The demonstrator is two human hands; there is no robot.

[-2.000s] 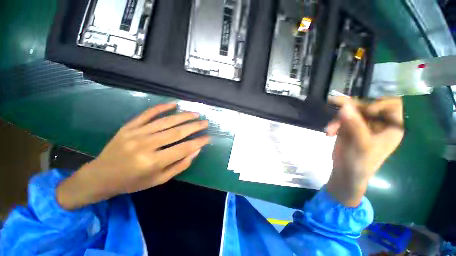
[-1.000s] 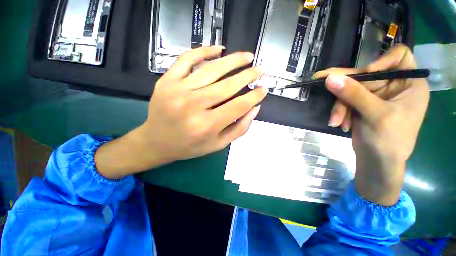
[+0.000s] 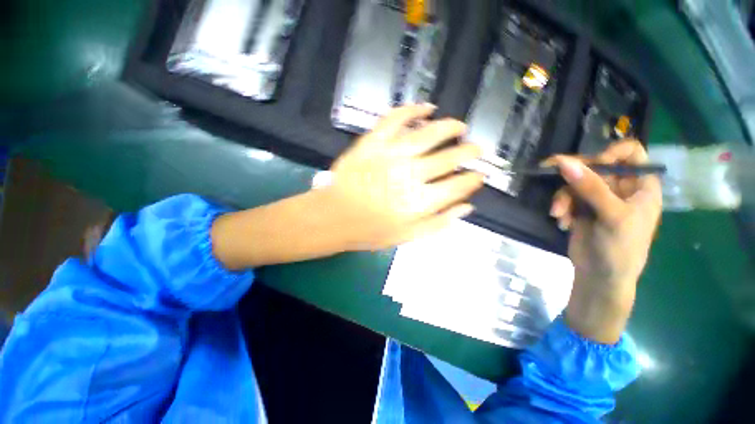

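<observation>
My right hand [image 3: 608, 207] holds dark tweezers [image 3: 633, 169] level, their tip at the lower end of the third phone housing [image 3: 505, 108] from the left. My left hand [image 3: 406, 178] is spread over the tray's near edge, holding nothing visible, its fingertips beside the lower ends of the second housing [image 3: 377, 66] and the third. The black tray [image 3: 314, 91] holds the housings in slots. White sheets with grey strips [image 3: 472, 281] lie below the tray. The picture is blurred, and any small piece at the tweezer tip cannot be made out.
Another housing [image 3: 236, 41] sits in the left slot and one [image 3: 613, 108] in the right slot. The green bench mat [image 3: 331, 286] runs around the tray. A white tube-like part with a red dot [image 3: 699, 175] is beyond my right hand.
Since two seconds ago my left hand has moved from the mat to the tray's near edge. My right hand has brought the tweezers to the third housing. The view has also shifted.
</observation>
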